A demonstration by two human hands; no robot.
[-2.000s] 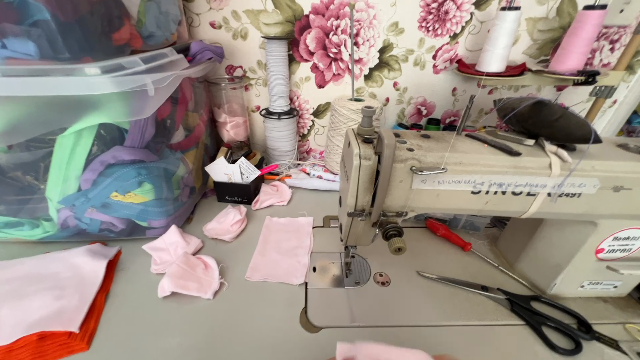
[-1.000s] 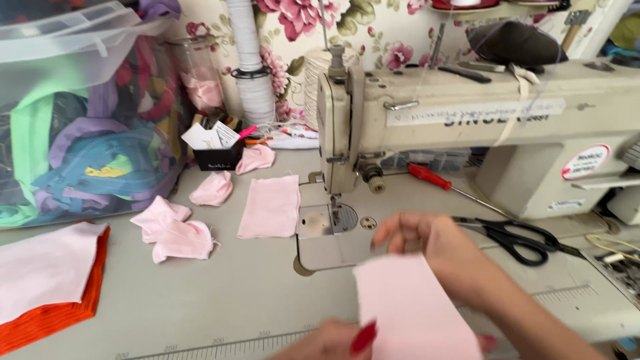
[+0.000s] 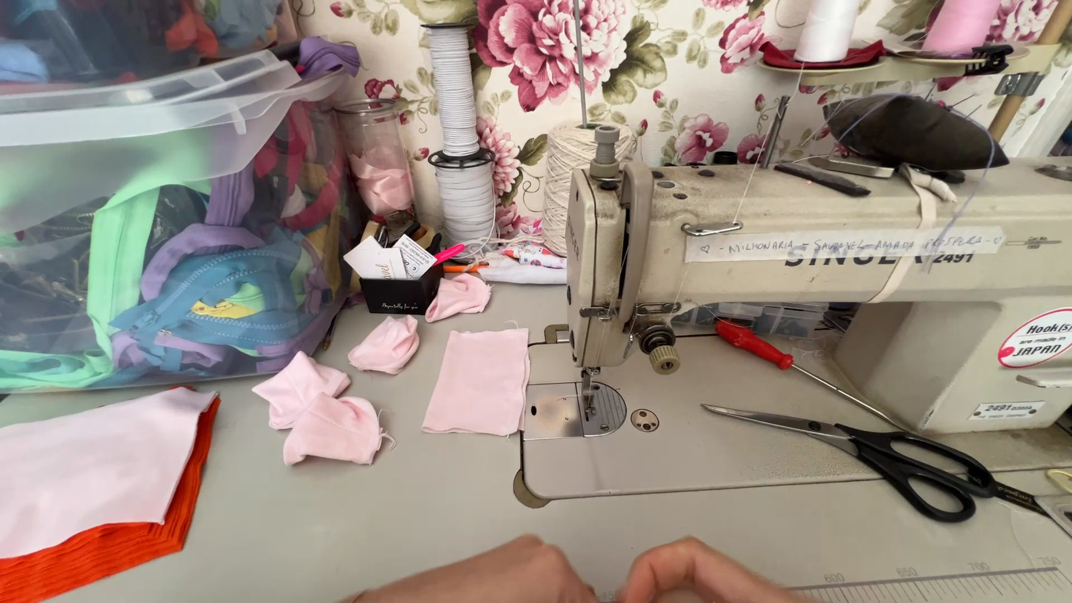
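My left hand (image 3: pixel 494 576) and my right hand (image 3: pixel 699 574) are close together at the bottom edge, in front of the Singer sewing machine (image 3: pixel 754 251). Both are cut off by the frame, so their fingertips and anything between them are hidden. A flat pink fabric piece (image 3: pixel 479 381) lies against the left side of the needle plate (image 3: pixel 557 412), beside the presser foot (image 3: pixel 590 394). Left of it are several small gathered pink fabric pieces (image 3: pixel 333 429). Black-handled scissors (image 3: pixel 900 461) and a red-handled screwdriver (image 3: pixel 758 343) lie on the right.
A clear plastic bin (image 3: pixel 167 243) of zippers and fabric stands at the left. Before it lies a stack of pink and orange fabric (image 3: pixel 92 477). A black card box (image 3: pixel 402 293), cord spools (image 3: pixel 465 201) and a glass jar (image 3: pixel 377 159) stand behind.
One second ago my hands held a pink fabric piece in front of the machine; now they are lower, at the bottom edge, and that piece is out of view.
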